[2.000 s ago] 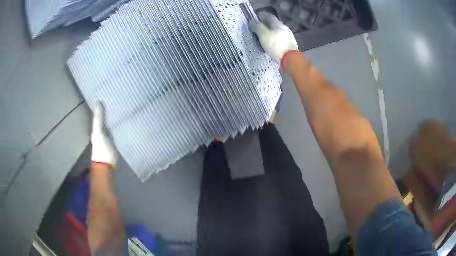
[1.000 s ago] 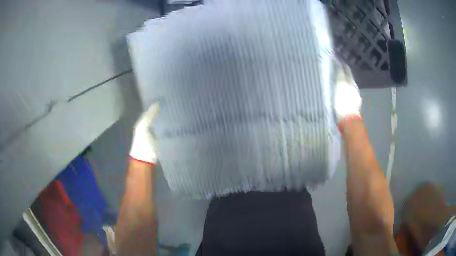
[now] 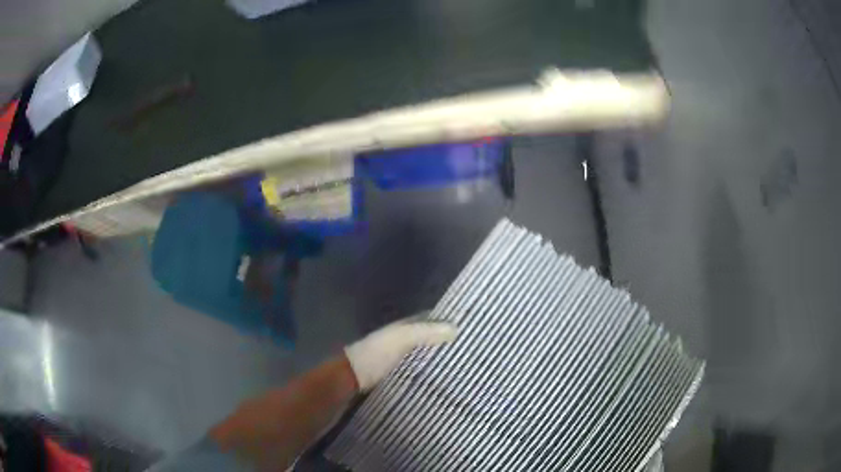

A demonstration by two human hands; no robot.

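A slatted silver stack with many parallel ridges is at the lower right, cut off by the bottom edge of the picture. My left hand, in a white knit glove, holds the stack's left side with the thumb over its ridged face. My right hand does not show. The stack is held above the grey floor, in front of the bench.
A dark green-black bench top with a pale worn front edge spans the upper view. Blue bins are under it. A teal chair or seat stands at the left. A white block lies on the bench at the far left.
The view has turned from the floor and black crate to the bench. The stack has moved to the lower right of the view. My right hand has left the picture.
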